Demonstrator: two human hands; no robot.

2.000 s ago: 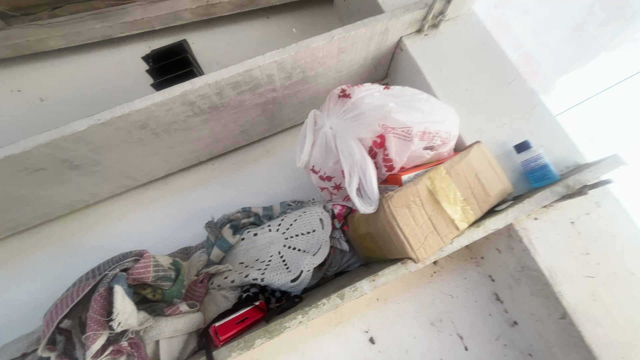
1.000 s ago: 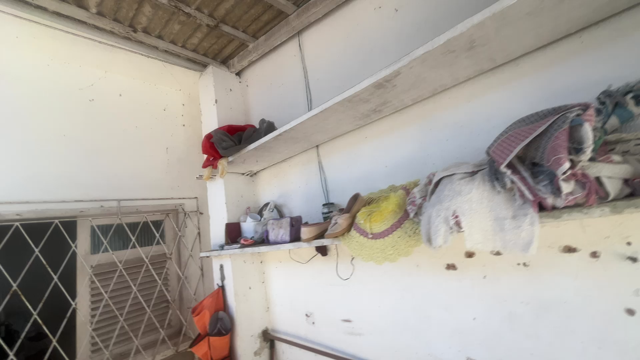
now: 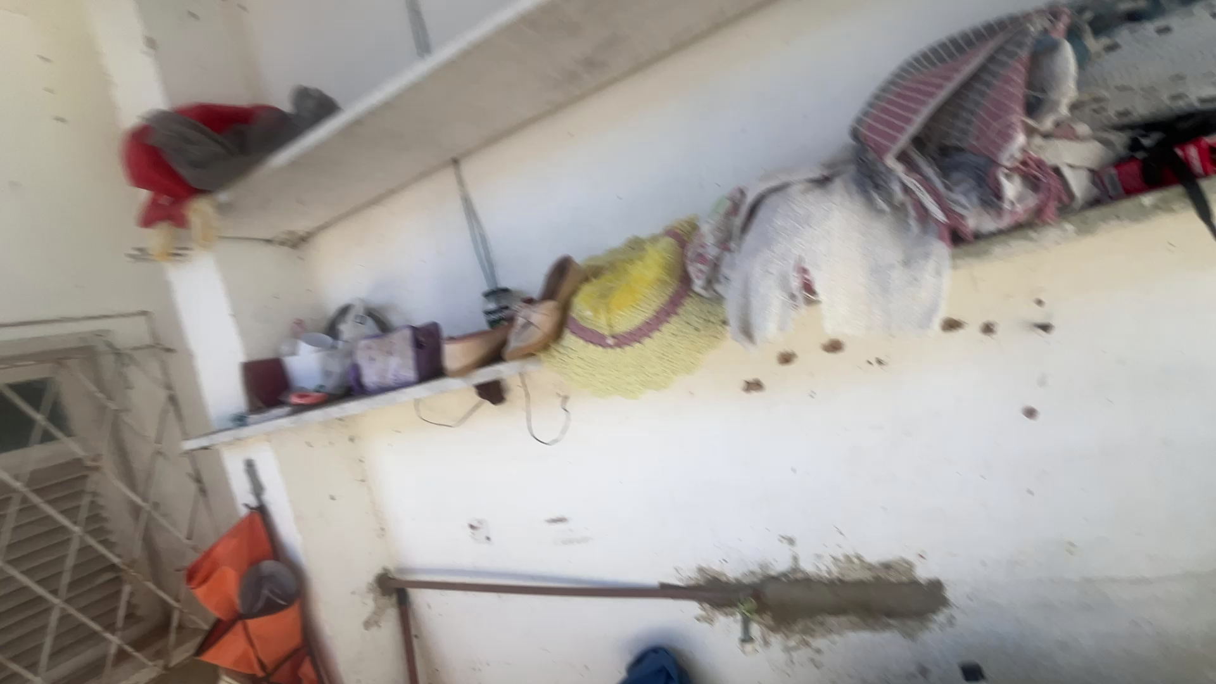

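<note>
Neither my left hand nor my right hand shows. On the lower wall shelf (image 3: 380, 399) a yellow crocheted hat (image 3: 632, 309) with a purple band hangs partly over the edge. Left of it lie tan shoes (image 3: 537, 323), a purple-trimmed pouch (image 3: 394, 359) and a white cup (image 3: 309, 363). To the hat's right a whitish cloth (image 3: 836, 252) drapes down the wall, beside a bundled striped cloth (image 3: 955, 104). Red and grey cloth (image 3: 195, 147) rests at the end of the upper shelf (image 3: 456, 114). The view is blurred.
An orange bag (image 3: 249, 594) hangs on the pillar next to a metal lattice (image 3: 90, 513) over a louvred window. A brown pipe (image 3: 551, 591) runs along the wall into a rough cement patch (image 3: 845, 598). Something blue (image 3: 655, 667) shows at the bottom edge.
The view has swung left from the shelf part with the plastic bag and cardboard box, then tilted lower. No object has plainly moved.
</note>
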